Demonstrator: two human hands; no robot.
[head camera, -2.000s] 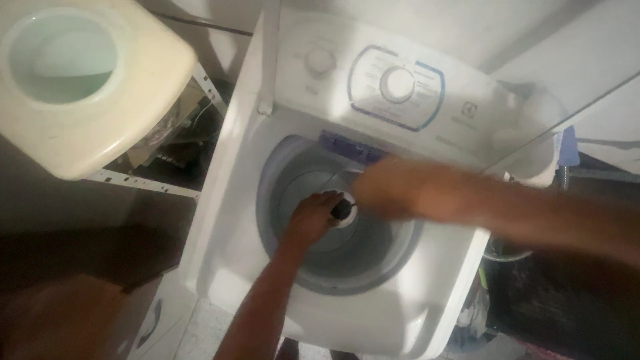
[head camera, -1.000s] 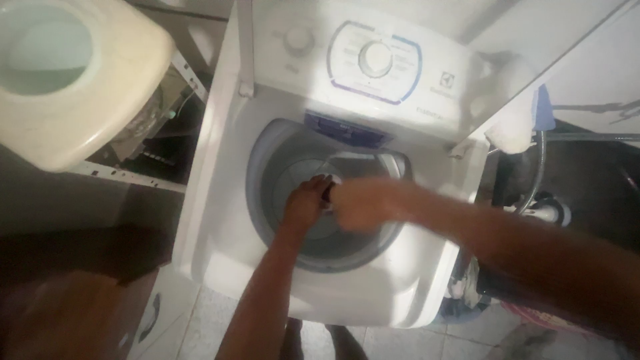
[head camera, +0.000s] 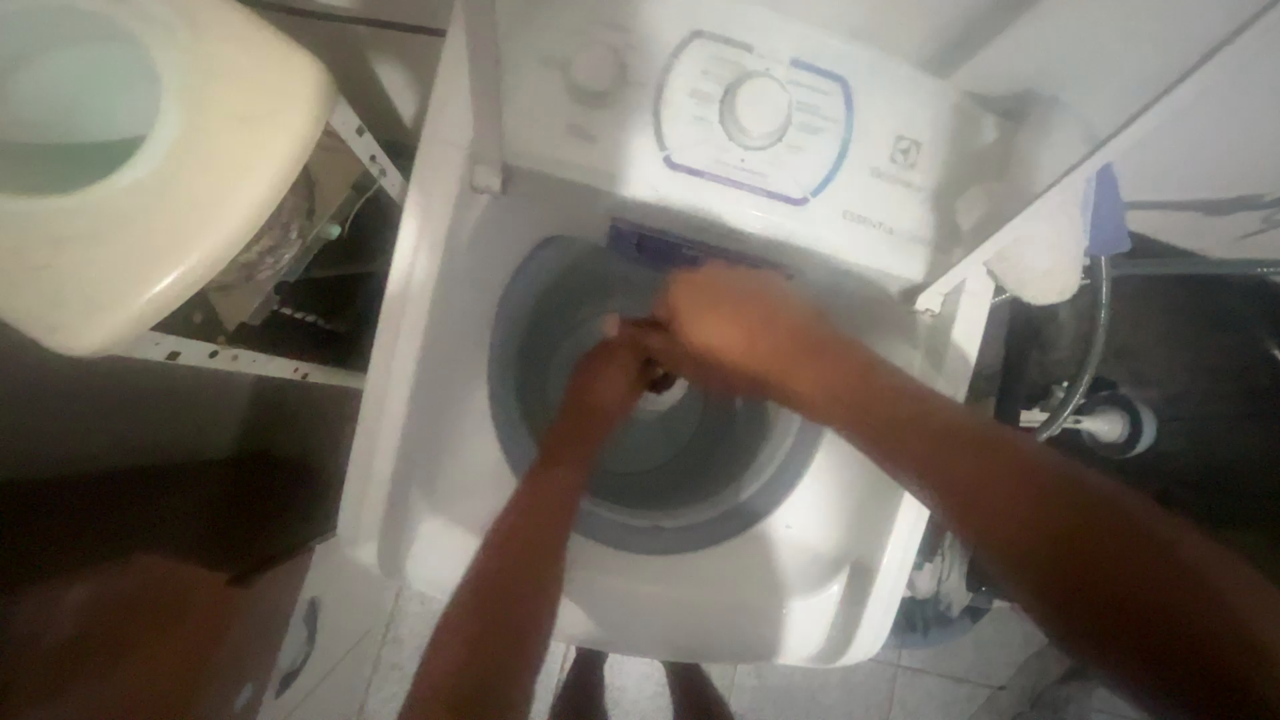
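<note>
A white top-loading washing machine (head camera: 480, 560) stands with its lid raised and its round grey tub (head camera: 640, 530) exposed. My left hand (head camera: 612, 375) is over the middle of the tub, its fingers by a small dark part at the centre. Just right of it, my right hand (head camera: 725, 320) is blurred, and the two hands overlap in view. Whether either hand grips something is hidden. Below the fingers a white centre piece (head camera: 662, 396) partly shows. A purple strip (head camera: 655, 245) lies on the tub's back rim, behind my right hand.
A control panel with a round knob (head camera: 756, 110) is at the back. At upper left a cream basin (head camera: 240, 120) sits above a perforated metal shelf frame (head camera: 250, 360). A hose (head camera: 1095, 340), a white cloth-like item (head camera: 1040, 262) and a white pipe fitting (head camera: 1105, 425) are on the right.
My right hand has stayed close to my left over the tub's centre, and its forearm now slants more steeply down to the right. The dark part shows less than two seconds ago.
</note>
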